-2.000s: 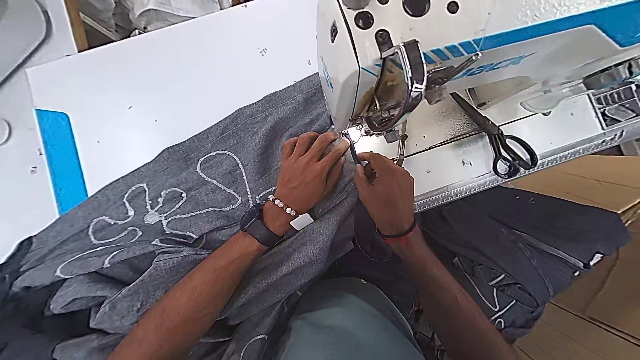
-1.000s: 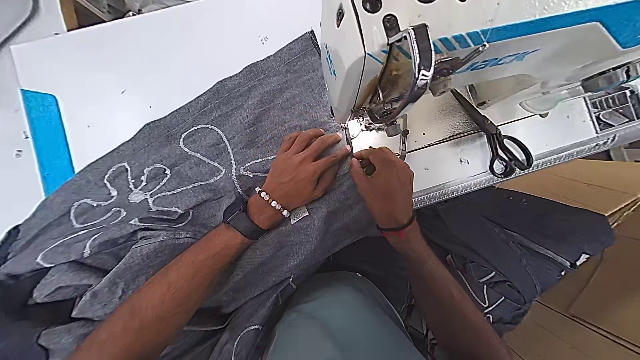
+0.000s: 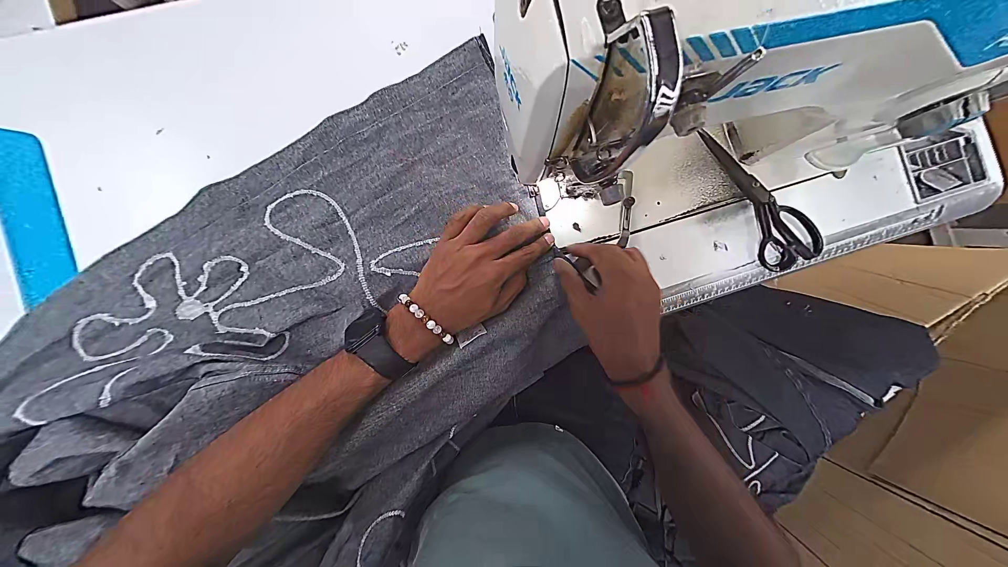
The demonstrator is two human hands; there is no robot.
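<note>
Grey denim fabric (image 3: pixel 409 150) with white flower-like stitching lies over the left part of the sewing machine bed, its right edge at the presser foot (image 3: pixel 543 189). My left hand (image 3: pixel 480 268), wearing a watch and a beaded bracelet, rests flat on the fabric just below the foot, fingers pointing right. My right hand (image 3: pixel 614 299) pinches the fabric's edge between thumb and fingers, just right of the left fingertips. The white and blue Jack sewing machine (image 3: pixel 630 87) stands above both hands, its lamp lighting the needle area. The needle itself is hard to make out.
Black-handled scissors (image 3: pixel 776 220) lie on the machine bed to the right, blades under the arm. A measuring scale (image 3: pixel 709 291) runs along the bed's front edge. Dark denim (image 3: pixel 827 339) hangs below it, over cardboard (image 3: pixel 945 425). My lap (image 3: pixel 528 496) is at the bottom.
The stitched fabric has shifted up and right past the machine's foot since the first frame, and more of it shows behind my left hand. Both hands remain beside the presser foot.
</note>
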